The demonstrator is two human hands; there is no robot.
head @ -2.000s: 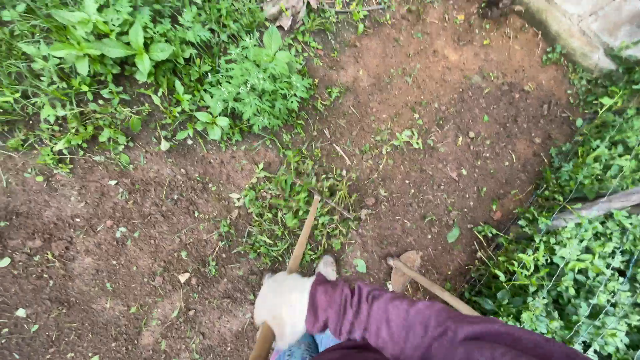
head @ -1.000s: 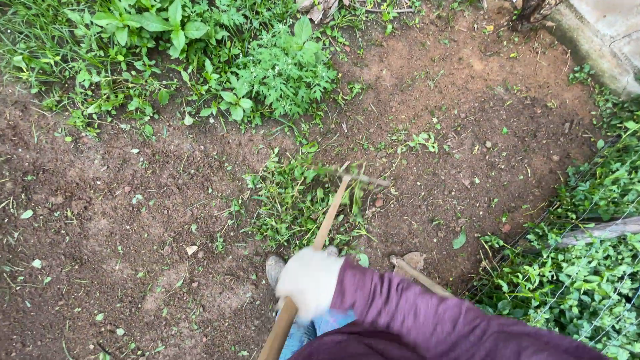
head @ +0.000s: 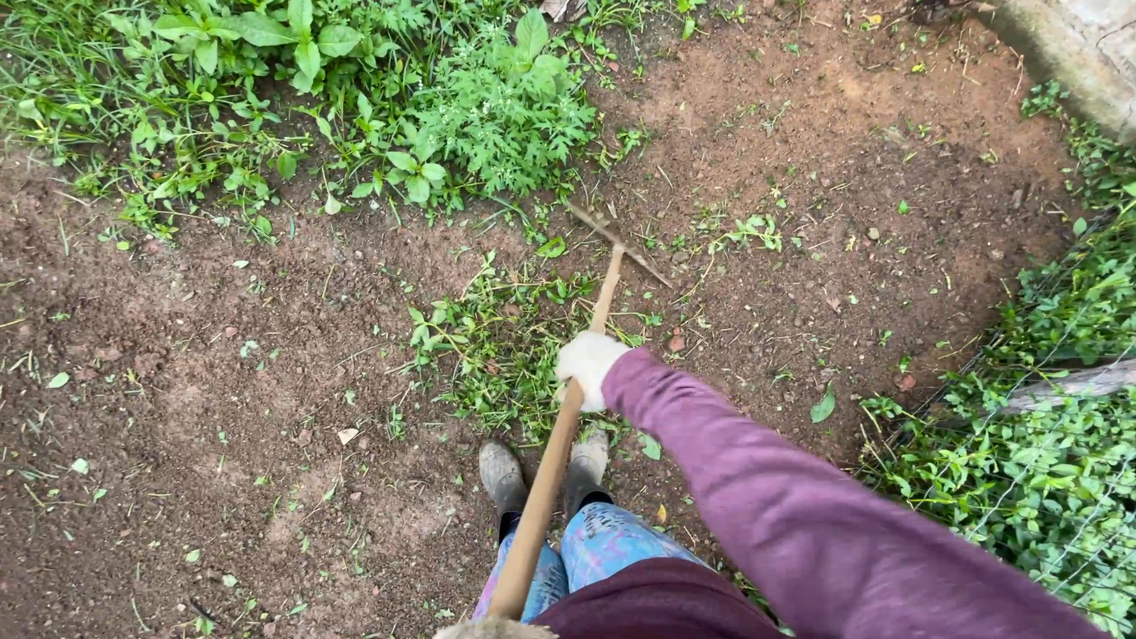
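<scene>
My right hand, in a whitish glove, is closed around the wooden handle of a long garden tool. The tool's narrow crosswise head, slightly blurred, lies beyond a heap of pulled green weeds; its exact kind cannot be told. Only a sliver of my left hand, also gloved, shows at the bottom edge, around the rear of the handle. The weeds lie on brown soil just in front of my boots, partly under the handle and right hand.
Tall leafy weeds grow at the upper left. Along the right side, green plants stand against a wire fence with a weathered wooden pole. A concrete edge runs across the upper right corner. Loose leaves dot the soil.
My right hand and the tool have moved forward, away from my body. The tool's head is now farther out, past the weed heap. Both boots show more fully.
</scene>
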